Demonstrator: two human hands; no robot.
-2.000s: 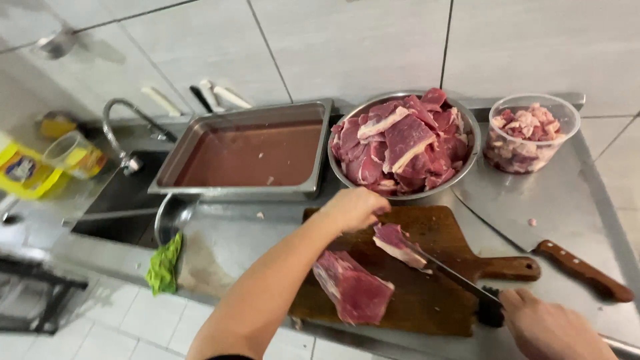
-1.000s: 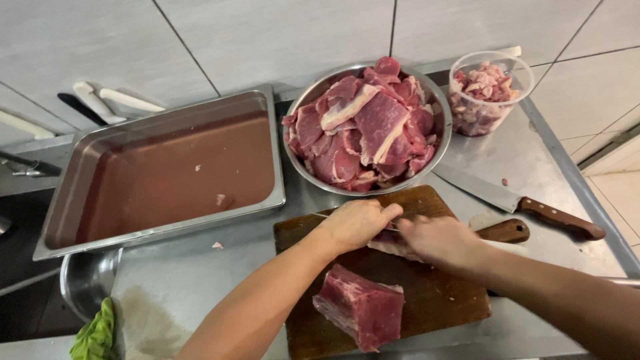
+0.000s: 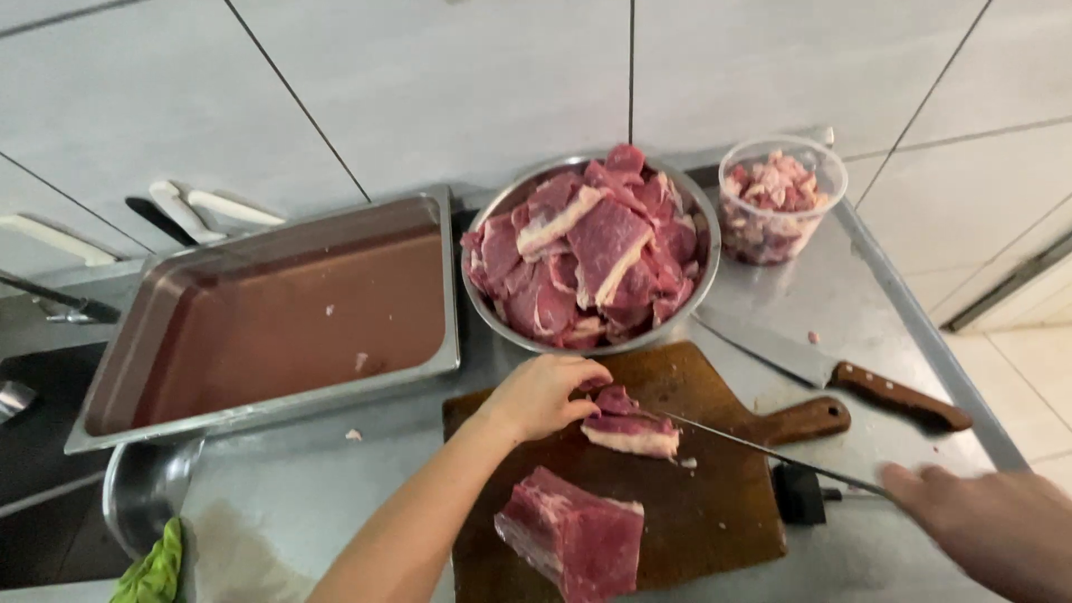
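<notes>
My left hand (image 3: 548,398) pinches the edge of a small fat-edged piece of raw meat (image 3: 632,431) on the wooden cutting board (image 3: 712,519). From the right, my right hand (image 3: 980,519) grips a knife (image 3: 779,456) whose thin blade reaches across the board, its tip near that piece. A larger chunk of raw meat (image 3: 574,536) lies at the board's front. Behind the board stands a steel bowl (image 3: 708,289) heaped with cut meat (image 3: 586,251).
A clear plastic tub (image 3: 783,201) of trimmings stands back right. A second knife with a wooden handle (image 3: 900,395) lies on the steel counter (image 3: 888,318). Left are a steel pan (image 3: 456,335) of reddish liquid, a green cloth or leaf (image 3: 155,565) and a sink (image 3: 50,461).
My right hand has moved away from my left hand to the right, uncovering the small piece of meat and the knife blade.
</notes>
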